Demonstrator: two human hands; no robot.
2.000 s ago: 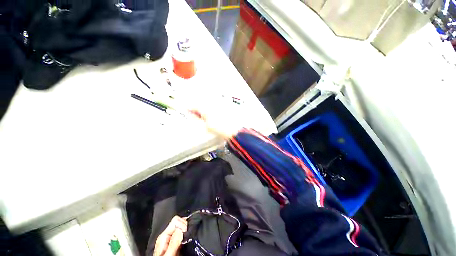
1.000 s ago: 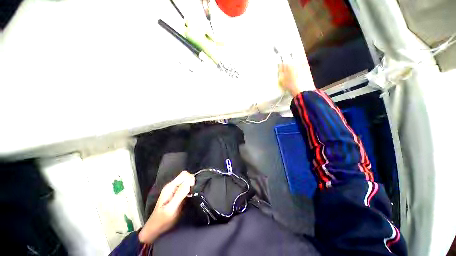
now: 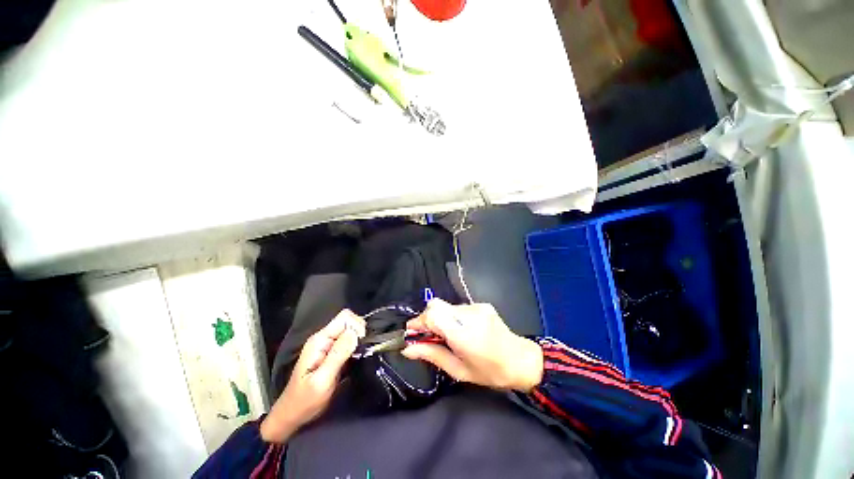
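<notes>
A black bag [image 3: 407,257] lies on my lap, its opening edged by a silver-white zipper [image 3: 398,382]. My left hand [image 3: 323,360] pinches the left side of the opening's edge. My right hand [image 3: 478,346] is at the right side of the opening, fingers closed around a small, partly hidden tool with red showing between the fingers. A thin, pale-brown part spans between the hands at the edge; I cannot tell whether it is the tool's tip or bag trim. A zipper pull [image 3: 429,295] stands just above the right fingertips.
On the white table [image 3: 187,131] lie a lime-green tool [image 3: 375,65], a black stick [image 3: 328,54] and a red-orange bottle [image 3: 438,7], cut off by the top edge. A blue crate [image 3: 576,285] with black pieces stands at right. Pale thread [image 3: 459,257] hangs from the table edge.
My right hand has come back from the table's right edge to the bag on my lap. The small item that lay there is gone from the table. My left hand still holds the bag's edge.
</notes>
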